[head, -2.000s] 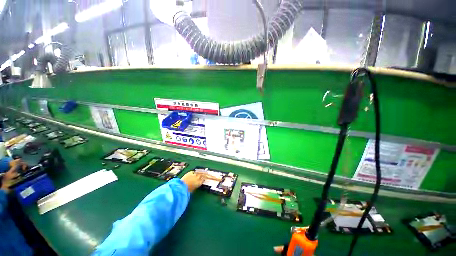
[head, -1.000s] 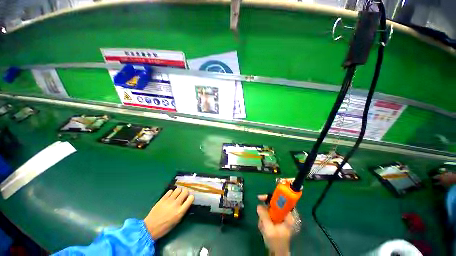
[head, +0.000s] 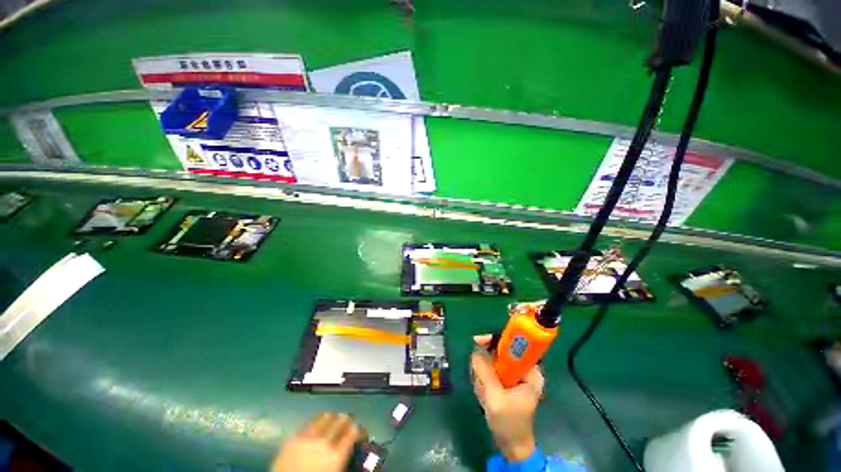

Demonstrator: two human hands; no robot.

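Note:
An opened tablet assembly [head: 369, 355] lies flat on the green bench in front of me, with an orange flex cable across its pale middle and a board at its right end. My right hand [head: 509, 392] is closed around the orange electric screwdriver [head: 524, 347], just right of the tablet; its tip is hidden. My left hand [head: 318, 444] is low, below the tablet and cut off by the lower edge. It is blurred, beside small dark parts with white labels [head: 399, 414]; whether it grips one I cannot tell.
More opened tablets [head: 454, 269] lie in a row behind. Black cable [head: 590, 387] hangs to the right. A white roll [head: 715, 444] and dark-red parts [head: 745, 378] are at the lower right. White sheet [head: 46, 300] is at left. A blue bin [head: 198, 112] hangs on the green partition.
My left hand first reached to a tablet in the row, and that tablet came nearer. The left hand has since left it and moved down. My right hand came into view with the screwdriver.

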